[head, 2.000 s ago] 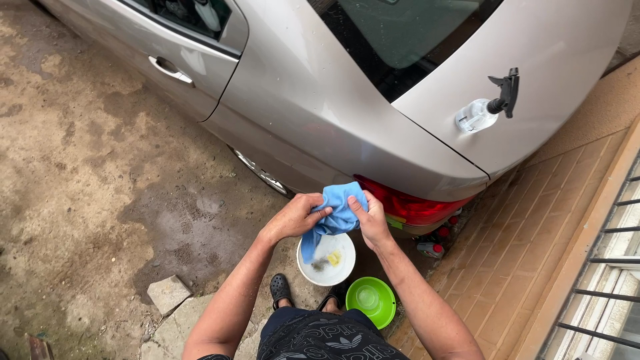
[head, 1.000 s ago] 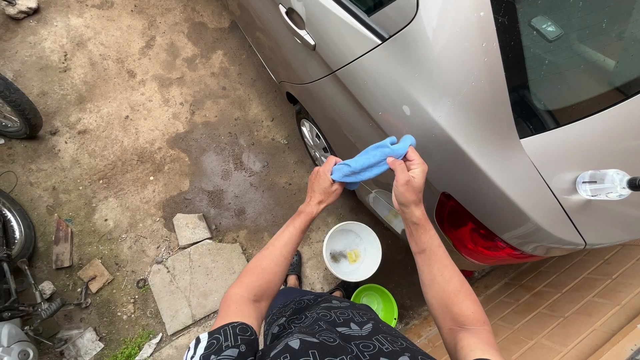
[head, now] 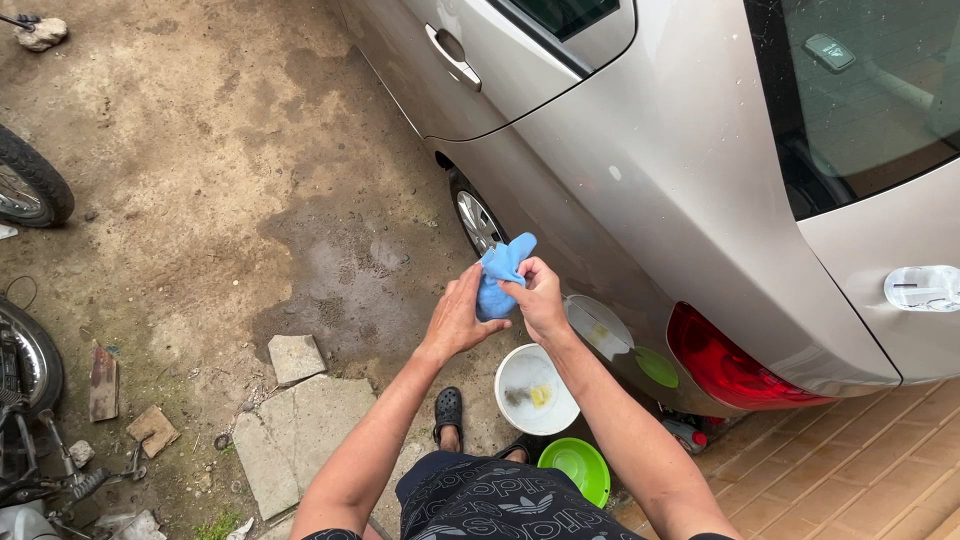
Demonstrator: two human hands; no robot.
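Note:
A crumpled blue cloth (head: 496, 289) is between my two hands, in front of the rear side of a silver car (head: 600, 172). My right hand (head: 540, 296) pinches it between thumb and fingers. Against the cloth's left side rests my left hand (head: 459, 313), its fingers extended and its thumb apart; its palm side is partly hidden. Below my hands a white bucket (head: 537, 420) holds water, a yellow sponge (head: 539, 395) and something dark. Beside it stands a green basin (head: 585, 472). On the car's rear lies a clear bottle (head: 922, 289), cut by the right edge.
A red tail light (head: 731, 367) and a rear wheel (head: 478, 219) are close by. Broken concrete slabs (head: 315, 427) lie left of my feet. Motorcycle parts and a tyre (head: 34, 180) are at far left. A tiled surface (head: 847, 450) runs along the lower right.
The cloth was stretched between both hands one second ago; now it is bunched and my hands are closer together. My left hand's fingers have straightened. The view has shifted leftward since the oldest frame.

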